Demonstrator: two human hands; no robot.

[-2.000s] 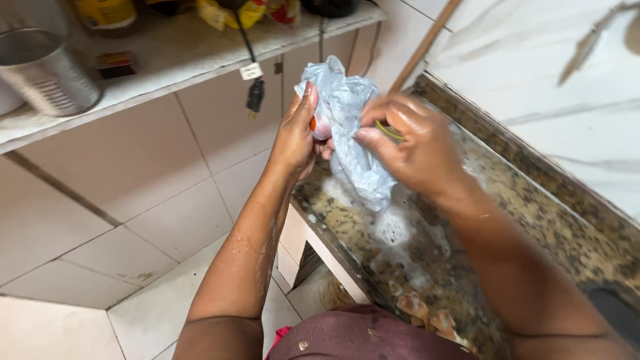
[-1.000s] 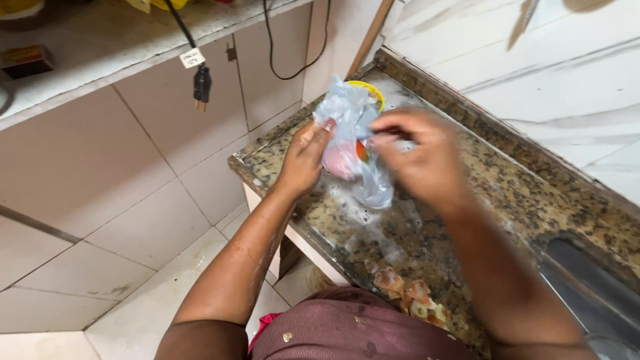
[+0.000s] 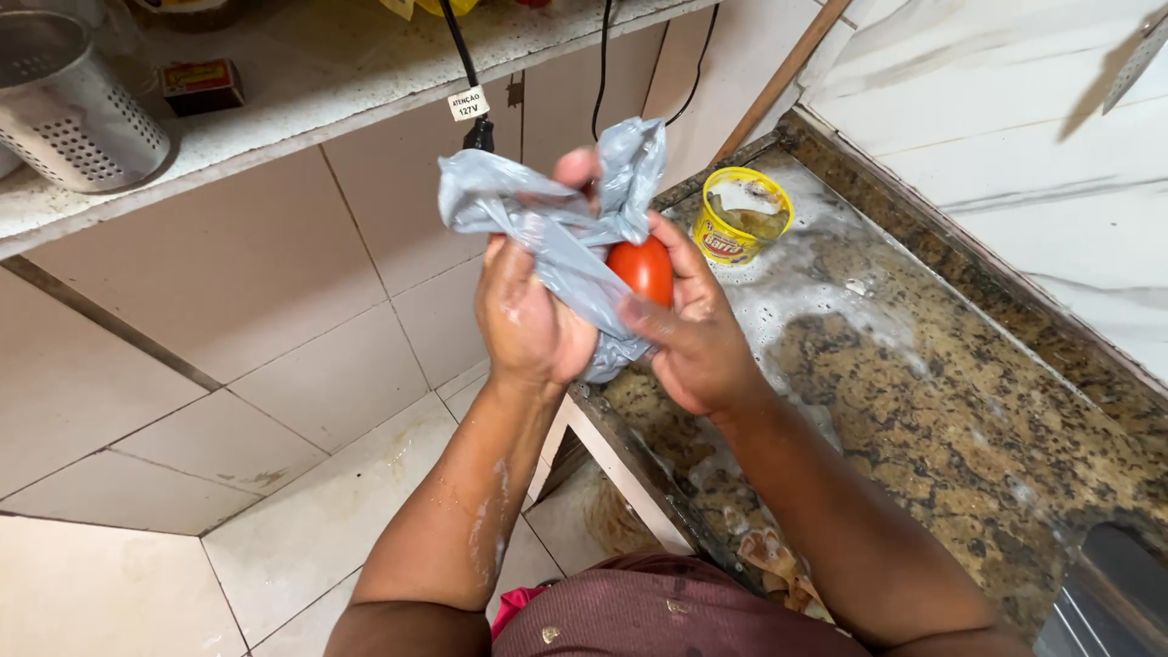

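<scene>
A thin grey plastic bag [image 3: 570,260] is bunched between my two hands, above the near left edge of the counter. My left hand [image 3: 529,310] grips the bag's left side, and some of its fingers are hidden behind the plastic. A red tomato [image 3: 641,271] shows at the bag's right side. Around that tomato and the plastic my right hand [image 3: 698,328] is closed, its thumb across the front. Bits of red also show near my left fingers, but what they belong to is hidden.
A yellow plastic tub [image 3: 741,219] stands on the soapy granite counter [image 3: 876,365]. Food scraps [image 3: 776,566] lie near my right forearm, and a sink edge [image 3: 1095,584] is at lower right. On the shelf [image 3: 301,100] are a perforated metal container [image 3: 87,114] and a matchbox [image 3: 203,85]; a power plug [image 3: 479,135] hangs down.
My right hand, apart from the bag one second ago, is now on the bag and the tomato. The tomato shows more plainly. The view has shifted.
</scene>
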